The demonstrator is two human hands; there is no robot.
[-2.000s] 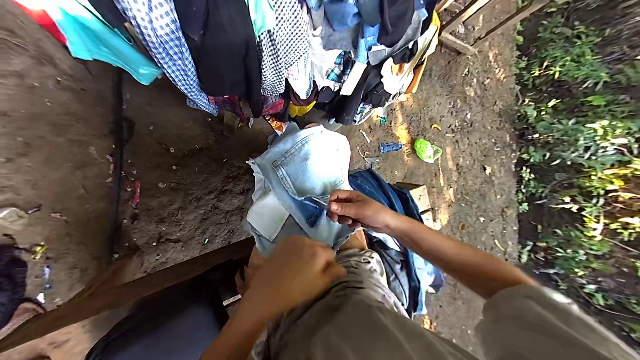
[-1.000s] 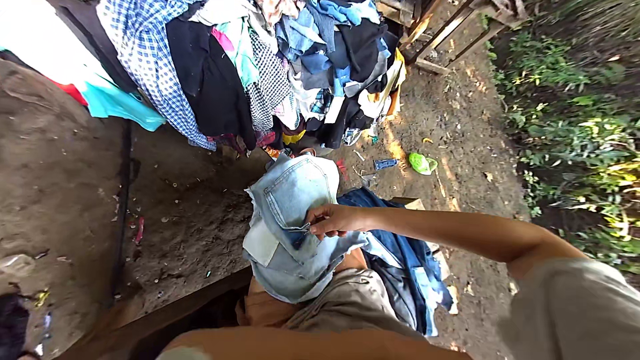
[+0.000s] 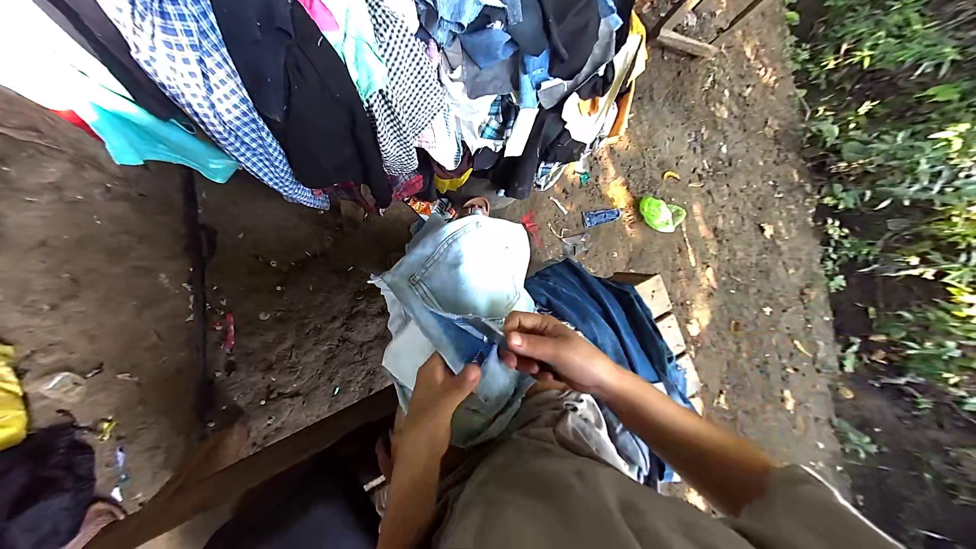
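A piece of light-blue denim with a pocket (image 3: 465,267) lies spread over my lap. My left hand (image 3: 442,385) pinches its folded, darker blue edge (image 3: 465,343) between thumb and fingers from below. On the right side of the same edge, my right hand (image 3: 537,347) grips the denim with thumb and curled fingers, close to my left hand but apart from it. A paler patch of cloth (image 3: 408,351) shows at the left of the denim. Whether either hand holds a small tool is hidden by the fingers.
Checked, black and denim clothes (image 3: 328,99) hang or lie heaped ahead. Dark blue jeans (image 3: 610,320) rest on a wooden crate (image 3: 652,293) at my right. A green plastic bag (image 3: 661,215) and a denim scrap (image 3: 601,217) lie on the dirt ground. Leafy plants (image 3: 900,152) border the right.
My left hand, not distinctly visible over the denim one second ago, is now at its folded edge. My right hand keeps hold of the denim.
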